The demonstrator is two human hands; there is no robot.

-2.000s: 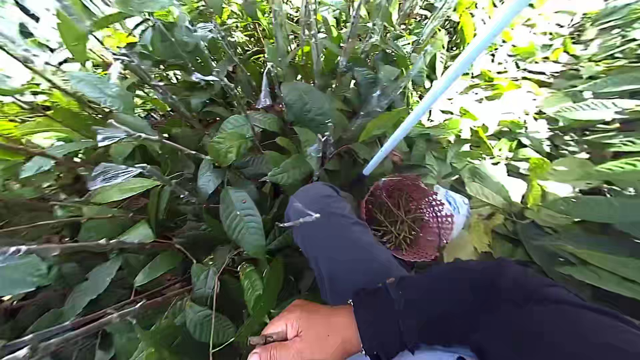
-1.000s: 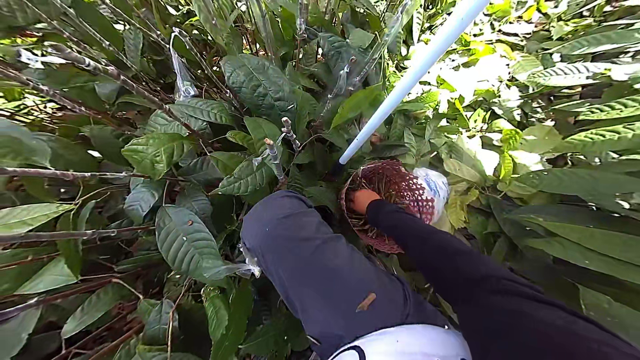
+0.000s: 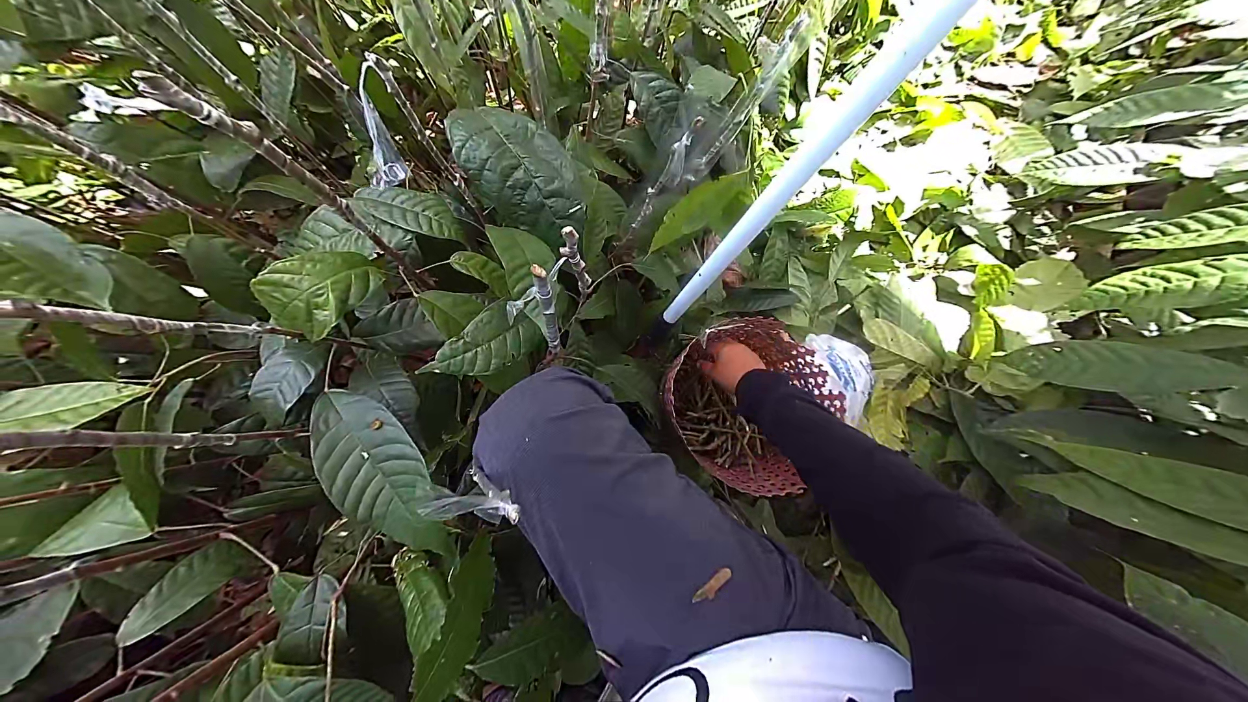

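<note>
My right hand (image 3: 729, 365), in a dark sleeve, reaches into a reddish perforated plastic basket (image 3: 756, 480) that holds many short cut twigs (image 3: 717, 419). Its fingertips are hidden among the twigs, so what they hold cannot be seen. My left hand is out of the picture. Left of the basket, my bent knee in dark trousers (image 3: 604, 497) carries a small brown bit of leaf or bark (image 3: 712, 585). Two cut stem stubs (image 3: 546, 307) wrapped in clear film stand just beyond the knee.
A pale blue pole (image 3: 799, 175) slants down beside the basket. A clear and blue plastic bag (image 3: 843, 375) lies at the basket's right side. Bare woody stems (image 3: 283, 166), some with plastic film (image 3: 382, 151), reach in from the left. Broad leaves (image 3: 370, 468) surround my leg.
Two seconds ago a hand held a short piece of stem low in the picture, outside the basket. By one second ago my right hand was in the basket, where it remains.
</note>
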